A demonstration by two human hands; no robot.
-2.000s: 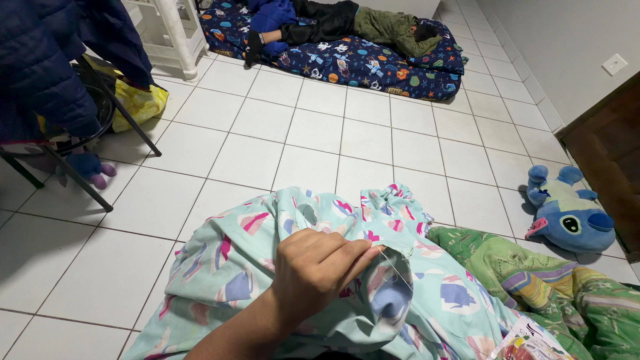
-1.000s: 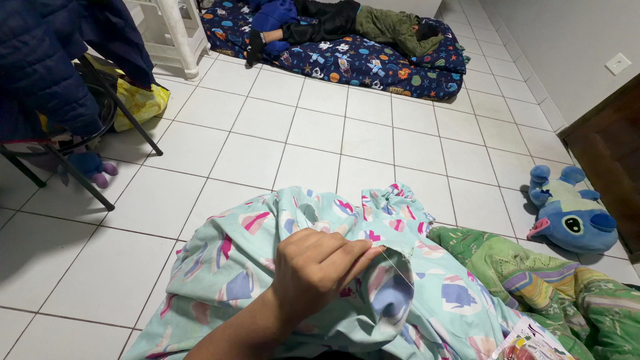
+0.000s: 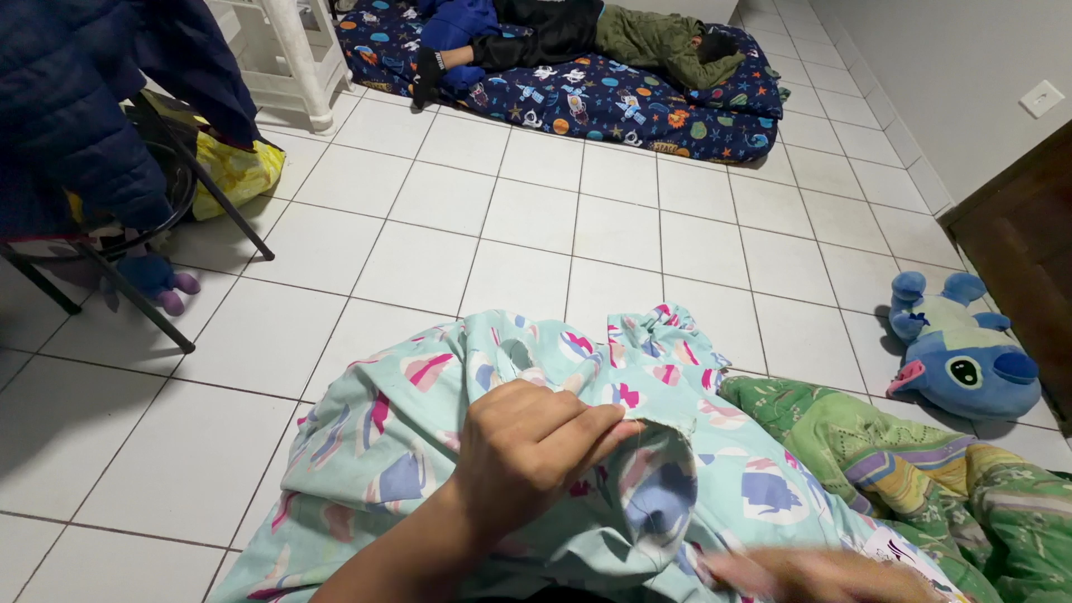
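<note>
A mint-green printed cloth with pink and blue shapes spreads over my lap. My left hand pinches its frayed edge between thumb and fingers, beside an opening in the cloth that shows its folded inside. My right hand is blurred at the bottom right, low over the cloth; whether it holds anything cannot be told. Thin loose threads show near the pinched edge. A white printed packet or card lies on the cloth at the lower right, partly behind my right hand.
Green patterned fabric lies at the right, near a blue plush toy on the tiled floor. A person lies on a space-print mattress. At left are a chair with a dark jacket, a yellow bag and white plastic shelving.
My right hand has come into view at the bottom right; it was not visible in the earlier frames. My left hand keeps its pinch on the cloth in the same place.
</note>
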